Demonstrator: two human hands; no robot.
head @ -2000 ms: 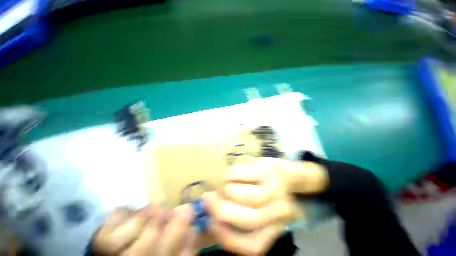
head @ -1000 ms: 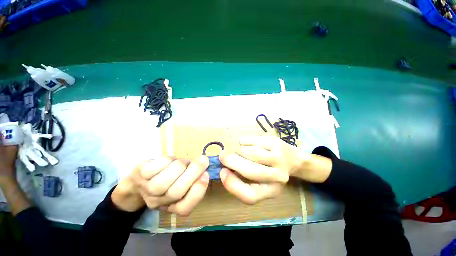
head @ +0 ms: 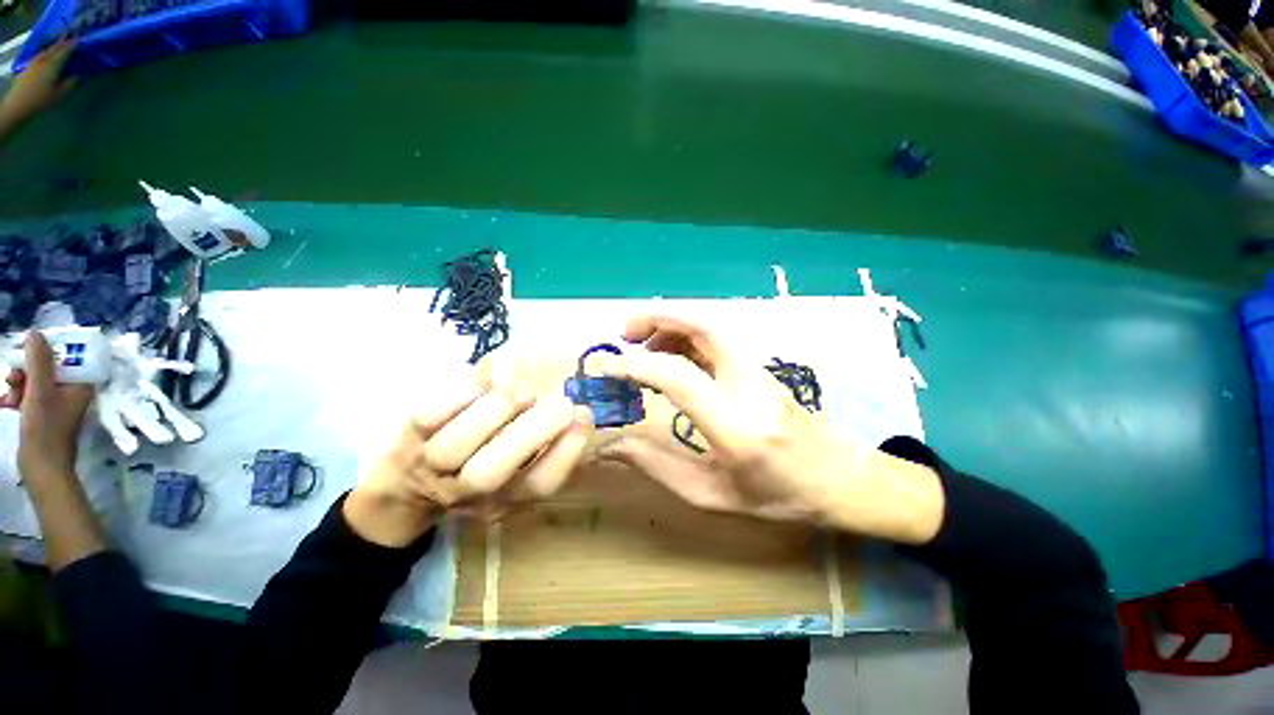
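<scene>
A small navy mini bag body (head: 609,404) is held up over the cardboard mat (head: 657,552). A thin black curved handle (head: 599,351) stands as a loop on its top. My left hand (head: 489,444) is bare and grips the bag's left side between fingertips. My right hand (head: 748,426) is bare, its index fingertip at the loop and top edge, its thumb lower, near the bag's underside. Whether it grips the bag is unclear. A loose black handle (head: 685,430) and a handle pile (head: 795,383) lie beside my right hand, partly hidden.
Another handle pile (head: 475,299) lies at the sheet's back edge. Left are two finished-looking bags (head: 280,478), scissors (head: 200,360), white gloves (head: 144,401), a bag heap (head: 98,279) and a white bottle (head: 80,355) in another person's hand. Navy bags (head: 911,158) lie on the green belt (head: 559,126).
My hands have raised the bag away from me. The bag has turned and shows its wider face. My right index finger has moved to the loop. The other person's hand has shifted with the bottle.
</scene>
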